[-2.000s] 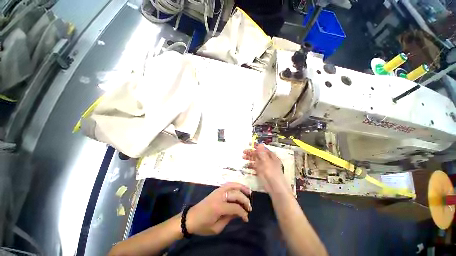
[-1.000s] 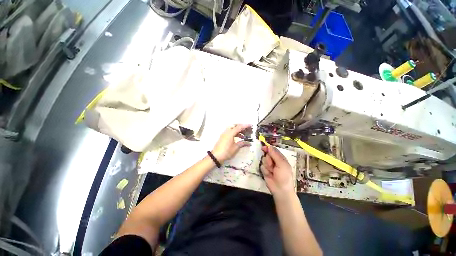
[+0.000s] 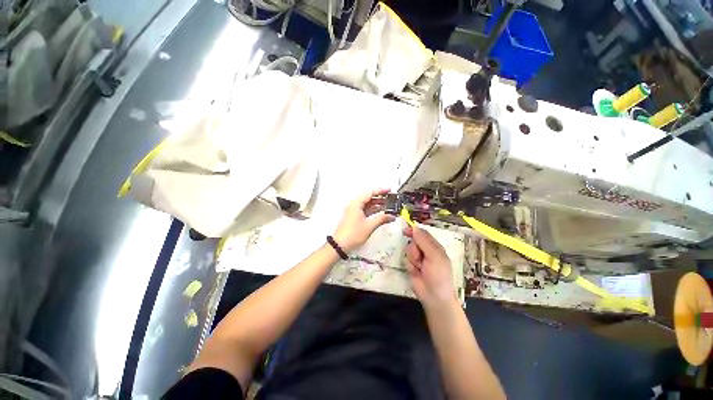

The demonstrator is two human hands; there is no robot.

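Observation:
The industrial sewing machine [image 3: 578,172] stands at the right. Yellow binding tape [image 3: 508,244] runs across its bed towards the needle area [image 3: 422,205]. My left hand [image 3: 361,225] is left of the needle area, its fingertips closed on a small dark metal part [image 3: 392,205] beside the presser foot. My right hand [image 3: 430,264] is just below the needle area, thumb and finger pinching the short yellow tape end. The exact contact at the needle is too small and dark to tell.
A cream canvas bag [image 3: 234,160] lies bunched on the left of the white table [image 3: 356,148]. Another bag [image 3: 379,58] lies behind. Yellow thread cones [image 3: 630,98] and a blue bin [image 3: 522,47] are beyond the machine. A tape roll [image 3: 693,319] is at far right.
Both hands have moved up to the needle area. The small dark part has left its place on the bed and is at my left fingertips. My right hand has closed on the tape end.

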